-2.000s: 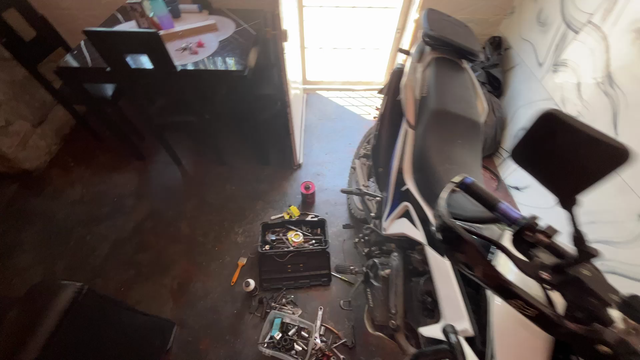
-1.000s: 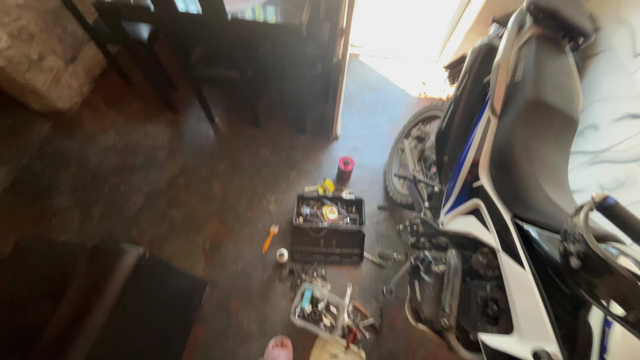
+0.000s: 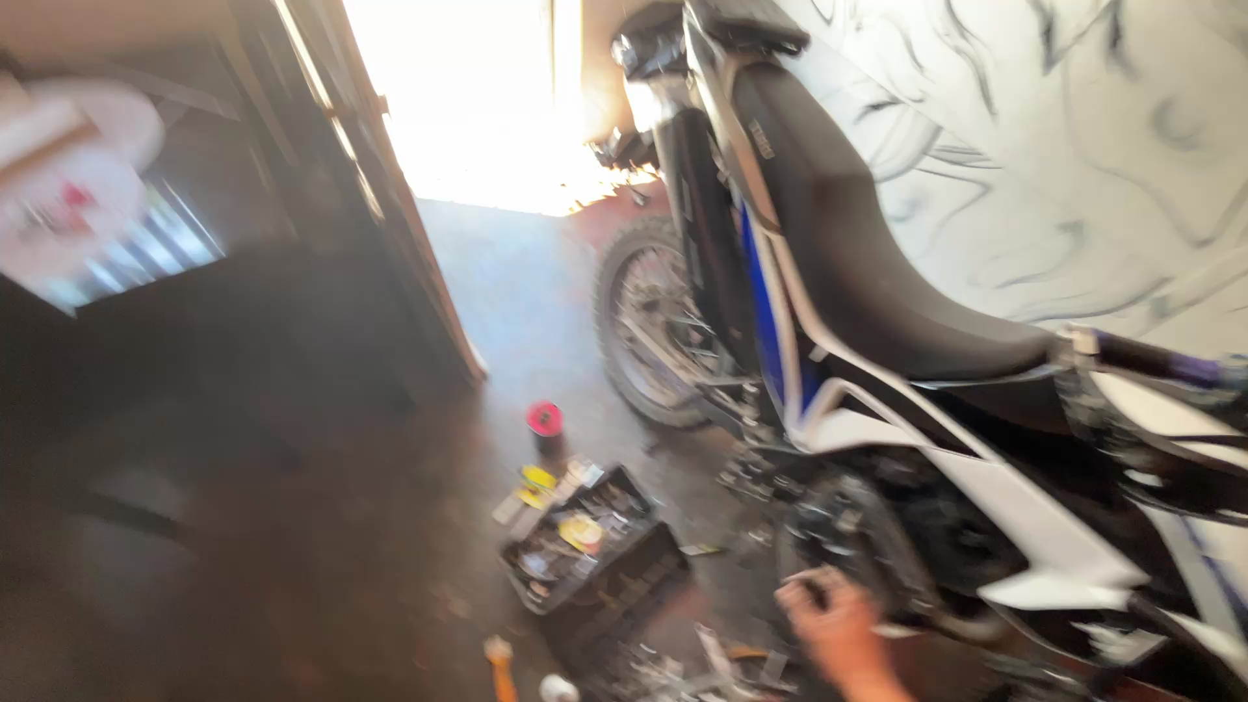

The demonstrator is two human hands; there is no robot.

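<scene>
My right hand (image 3: pixel 837 624) reaches in from the bottom edge, right of centre, with its fingers bent near the lower engine area of a white, blue and black motorcycle (image 3: pixel 877 429). A small dark shape shows at the fingertips, but blur hides whether it is held. My left hand is out of view. Left of the hand, an open black toolbox (image 3: pixel 585 541) holds mixed tools and a yellow round item (image 3: pixel 581 533). Loose metal tools (image 3: pixel 682 668) lie in front of it, partly cut off by the frame.
A red-topped can (image 3: pixel 544 424) stands behind the toolbox. An orange-handled brush (image 3: pixel 500 668) and a white round object (image 3: pixel 559 688) are on the floor at the bottom. The rear wheel (image 3: pixel 653 327) is near the bright doorway; a dark table (image 3: pixel 244 331) is at left.
My right hand has come into view beside the motorcycle's lower side. The view has turned and moved nearer to the motorcycle and toolbox.
</scene>
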